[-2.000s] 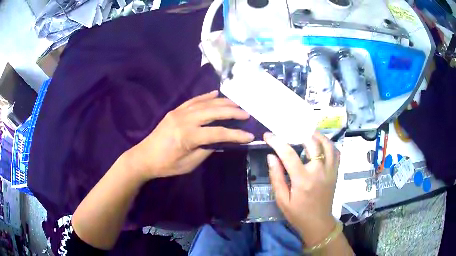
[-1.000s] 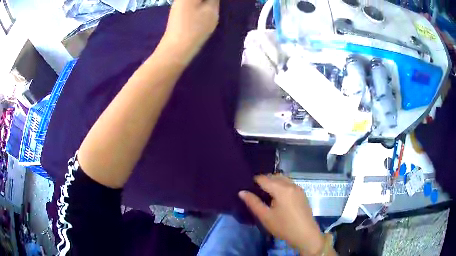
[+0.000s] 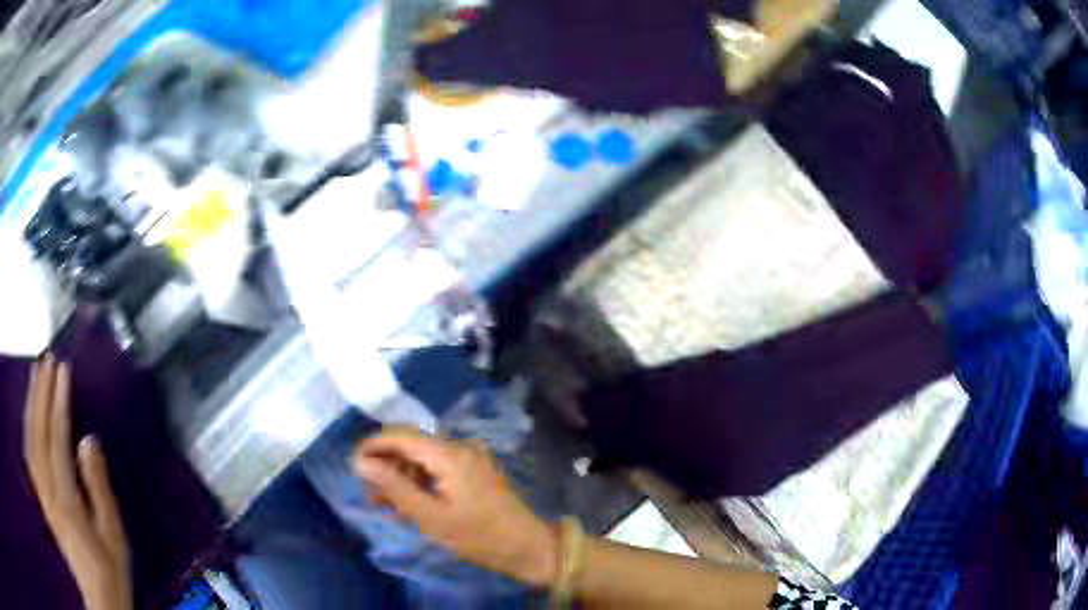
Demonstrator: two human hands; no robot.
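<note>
The frame is blurred. My left hand (image 3: 74,489) lies on the dark purple cloth (image 3: 143,459) at the left edge, fingers extended and holding nothing that shows. My right hand (image 3: 459,500) is over my lap, fingers loosely curled; whether it holds anything is unclear. A white strip (image 3: 322,322) hangs from the machine's front toward my right hand. The overlock machine (image 3: 179,131) is at the upper left. A purple cut piece (image 3: 764,411) lies on a speckled pale cloth (image 3: 728,256) to the right.
More purple pieces lie at the top (image 3: 585,54) and upper right (image 3: 883,155). A blurred orange-red tool (image 3: 415,173) and blue round spots (image 3: 593,148) are on the table. A blue crate (image 3: 954,500) stands at the right.
The view has swung to the right. My left hand has come down from the far part of the cloth to its near part. My right hand has left the cloth's edge.
</note>
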